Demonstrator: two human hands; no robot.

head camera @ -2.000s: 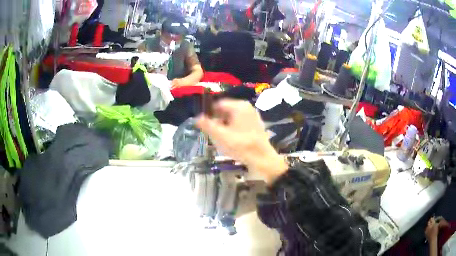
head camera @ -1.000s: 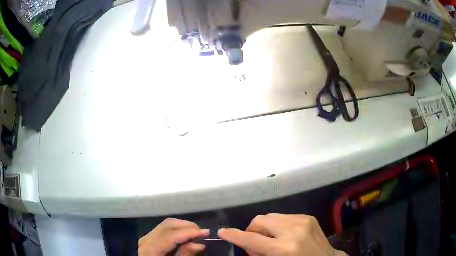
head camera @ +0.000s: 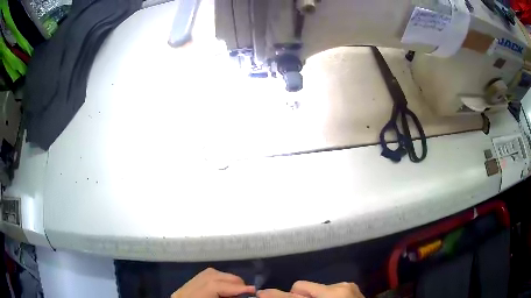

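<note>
My left hand [head camera: 215, 285] and my right hand [head camera: 317, 290] are at the bottom edge, below the table's front rim and partly cut off. Their fingertips meet over dark cloth [head camera: 157, 276]. A small pale thing shows between the fingertips; it is too small and cut off to identify. The cream sewing machine [head camera: 355, 26] stands at the top, its presser foot area [head camera: 256, 73] in strong glare, with no cloth visible under it.
Black-handled shears [head camera: 402, 119] lie under the machine arm. Dark grey panels [head camera: 61, 75] drape over the table's left. A red basket [head camera: 399, 262] with dark pieces and a yellow item is at lower right. The white table [head camera: 145, 192] has a rounded front rim.
My right hand has come down from the raised position two seconds ago to meet my left. Since one second ago, both hands sit lower in view, and the machine and shears appear slightly lower and further right.
</note>
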